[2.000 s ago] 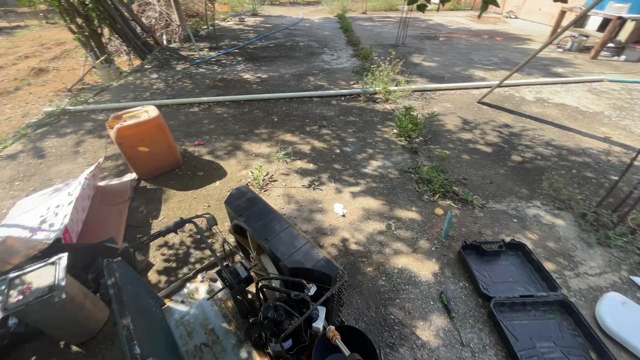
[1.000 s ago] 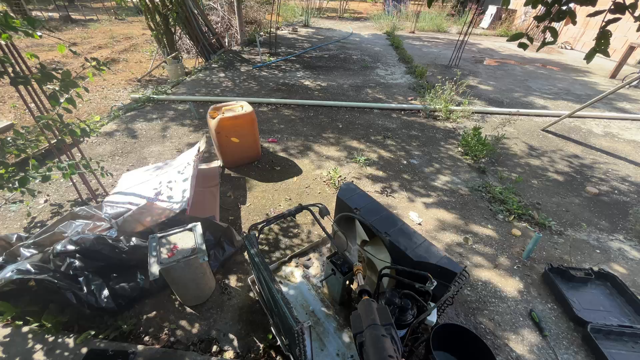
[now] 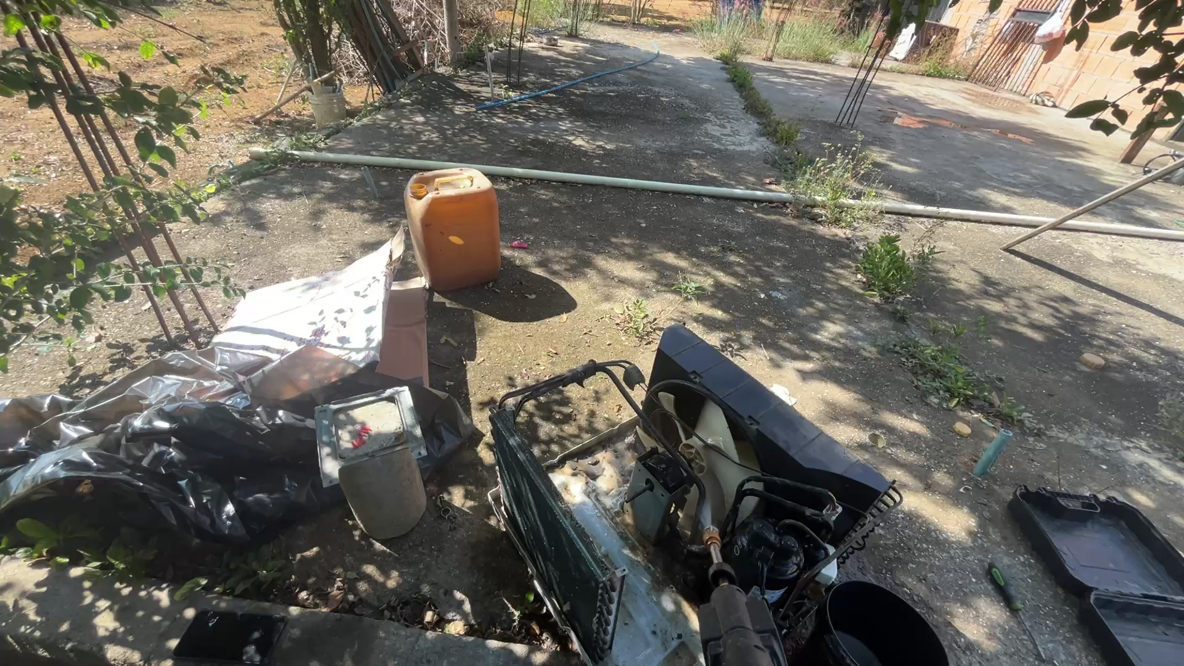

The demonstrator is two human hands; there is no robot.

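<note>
Neither of my hands shows in the head view. An opened air conditioner chassis [image 3: 629, 564] lies on the ground at the bottom centre, with a finned coil [image 3: 555, 536] on its left. Inside it are a pale fan [image 3: 726, 444], a grey metal box [image 3: 655, 486], dark tubes and a black compressor [image 3: 766, 553]. A black housing panel [image 3: 758, 421] leans behind the fan. A dark power tool [image 3: 738, 624] reaches in from the bottom edge, its front end by a copper-coloured fitting [image 3: 711, 536]; what holds it is hidden. A black bucket [image 3: 874, 629] stands to its right.
An orange jerrycan [image 3: 453, 231], black plastic sheeting [image 3: 166, 462] and a bucket-like container [image 3: 384, 490] are on the left. A green-handled screwdriver [image 3: 1004, 586] lies beside an open black case [image 3: 1101, 546] at right. A long pale pipe [image 3: 601, 182] crosses the ground behind; a phone-like dark slab [image 3: 229, 636] lies front left.
The view has swung to the left. The dark power tool now shows at the chassis, as it did one second ago; it does not plainly show two seconds ago.
</note>
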